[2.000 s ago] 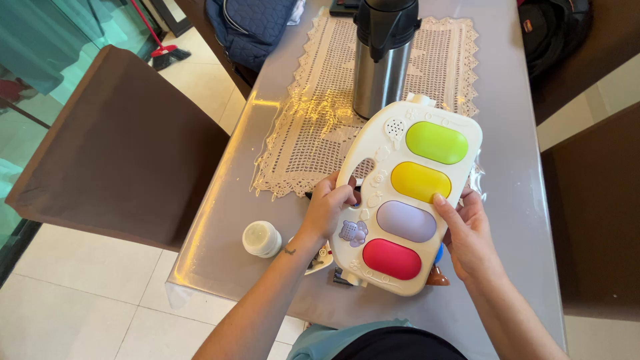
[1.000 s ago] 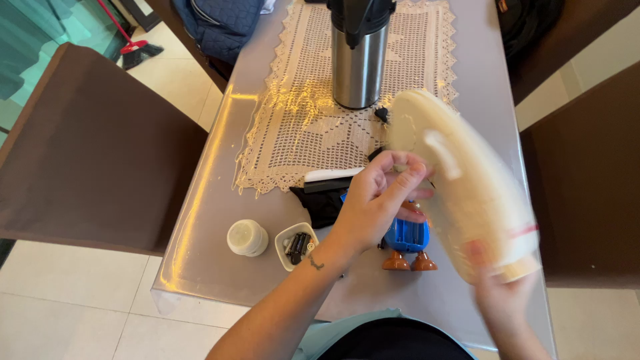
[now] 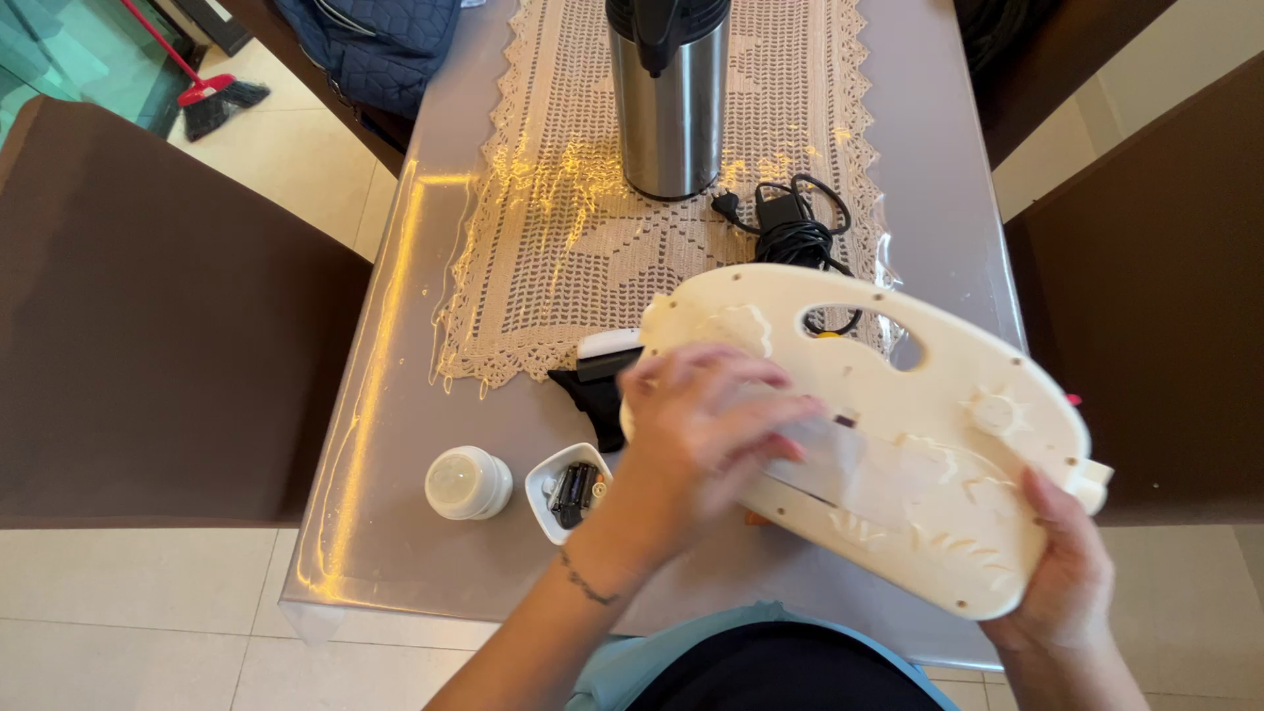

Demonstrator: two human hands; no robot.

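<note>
A cream plastic toy keyboard panel [image 3: 948, 395] is tilted over the table with its back, screws and oval handle hole toward me. My right hand [image 3: 1062, 563] grips its lower right end, thumb on the back face. My left hand [image 3: 701, 425], blurred, lies over the panel's left part with fingers spread near the battery cover area; whether it holds anything is unclear. Left of that hand, a small white bowl [image 3: 553, 494] holds several black batteries, and a white lidded jar [image 3: 469, 483] stands beside it. A black cloth-like item [image 3: 588, 395] and a white-and-black object [image 3: 609, 351] lie partly hidden behind the hand.
A steel thermos [image 3: 671, 109] stands on the crocheted runner [image 3: 553, 247]. Near it lies a coiled black power adapter cable [image 3: 795, 232]. Brown covered chairs [image 3: 168, 326] flank the table [image 3: 395, 513]; a navy quilted bag [image 3: 385, 49] sits at the far left corner.
The panel's coloured keys faced me two seconds ago; now its back does. My left hand was off the panel's battery area one second ago and is now over its back.
</note>
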